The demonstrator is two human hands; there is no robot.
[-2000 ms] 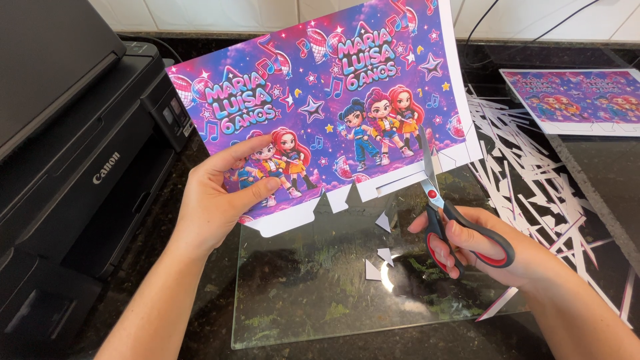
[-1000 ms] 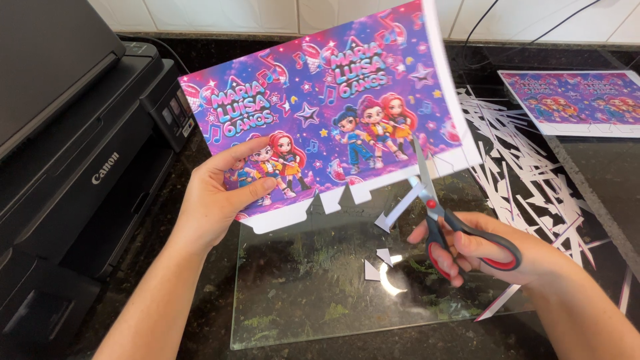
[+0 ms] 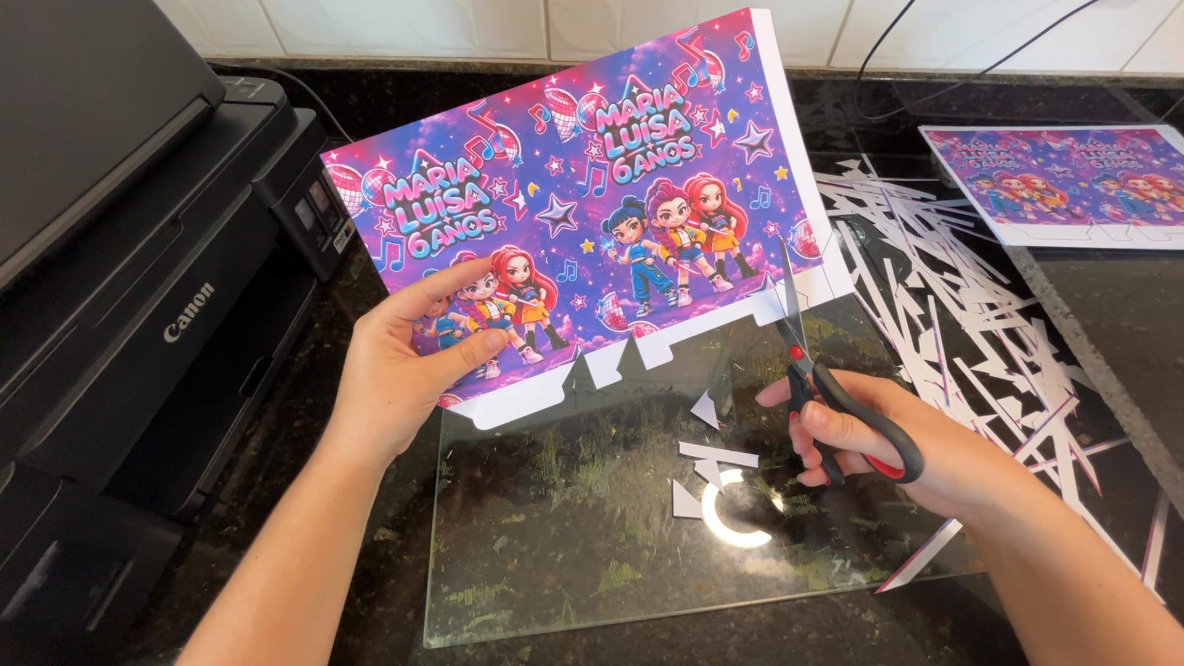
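My left hand (image 3: 416,351) grips the lower left part of a printed paper sheet (image 3: 573,213), thumb on its front. The purple and pink sheet bears cartoon figures, stars and lettering, and its white lower edge is cut into tabs. My right hand (image 3: 869,435) holds scissors (image 3: 800,356) with black and red handles, their blades upright at the sheet's lower right edge. Below the sheet, several small white paper offcuts (image 3: 686,499) lie on a glass board (image 3: 573,518).
A black Canon printer (image 3: 166,305) stands at the left. Many paper strips (image 3: 980,333) are heaped at the right, beside another printed sheet (image 3: 1073,185). Dark cables (image 3: 990,69) run along the tiled wall (image 3: 684,32). The countertop (image 3: 832,629) is dark speckled stone.
A white strip has come off the sheet's lower edge and now lies on the glass board with the other offcuts. The scissors' blades have moved along that edge.
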